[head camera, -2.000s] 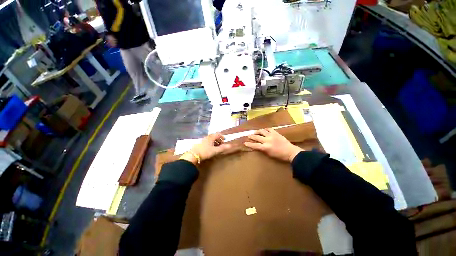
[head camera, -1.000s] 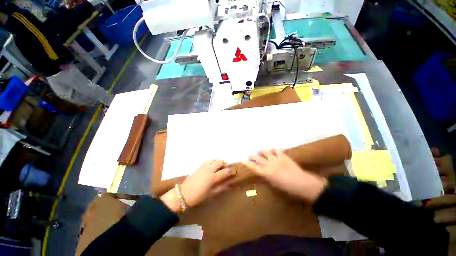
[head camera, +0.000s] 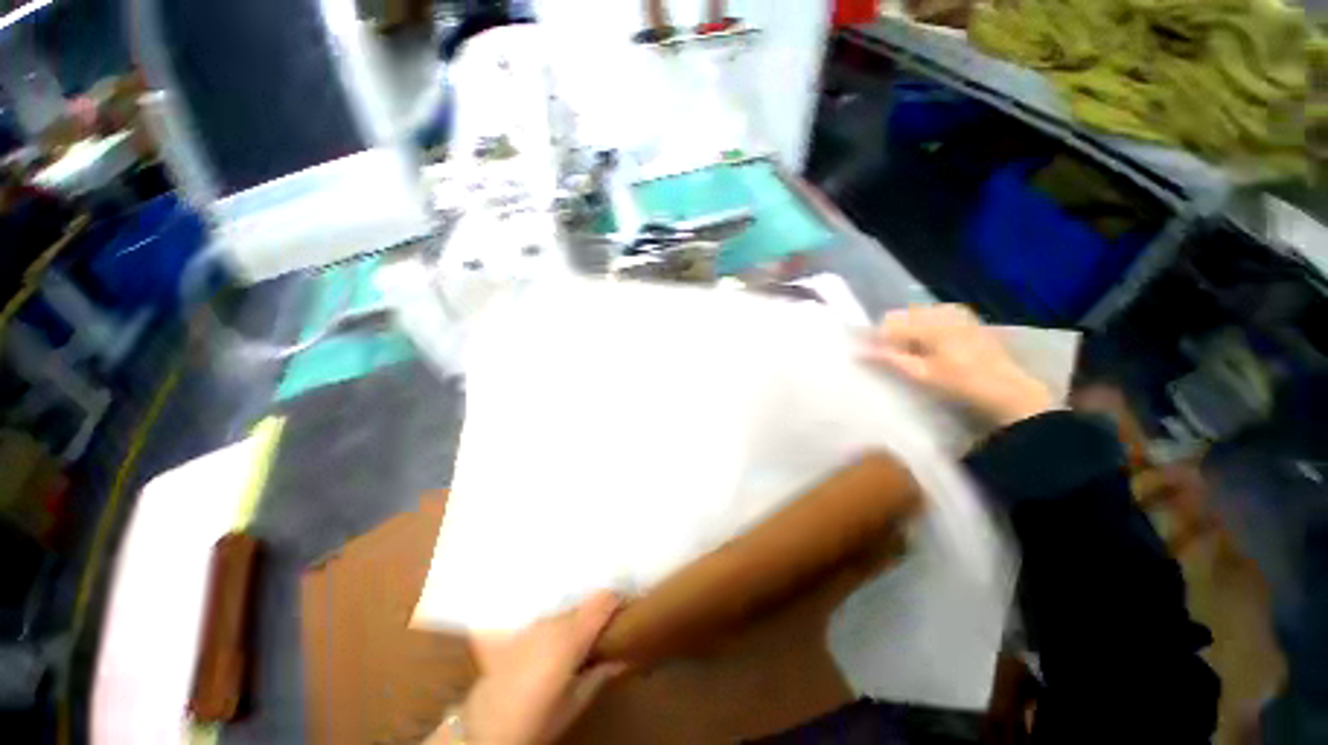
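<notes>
A large white sheet (head camera: 626, 422) is lifted and tilted in front of the machine head, hiding part of it. My right hand (head camera: 954, 357) grips the sheet's upper right edge. A brown panel lies under the sheet, and part of it is rolled up (head camera: 772, 560) along the sheet's near edge. My left hand (head camera: 546, 670) is closed on the left end of this roll, close to the sheet's lower left corner. The picture is blurred, so the exact finger grip is unclear.
Dark brown strips (head camera: 226, 626) lie on a white marked sheet (head camera: 153, 582) at left. The white machine head (head camera: 503, 248) stands behind, with a dark screen (head camera: 255, 88) at upper left. Mustard-yellow pieces (head camera: 1165, 73) are heaped on a bench at upper right.
My right hand has moved from the brown panel to the white sheet, which is now raised. My left hand has stayed at the roll. The camera view has shifted.
</notes>
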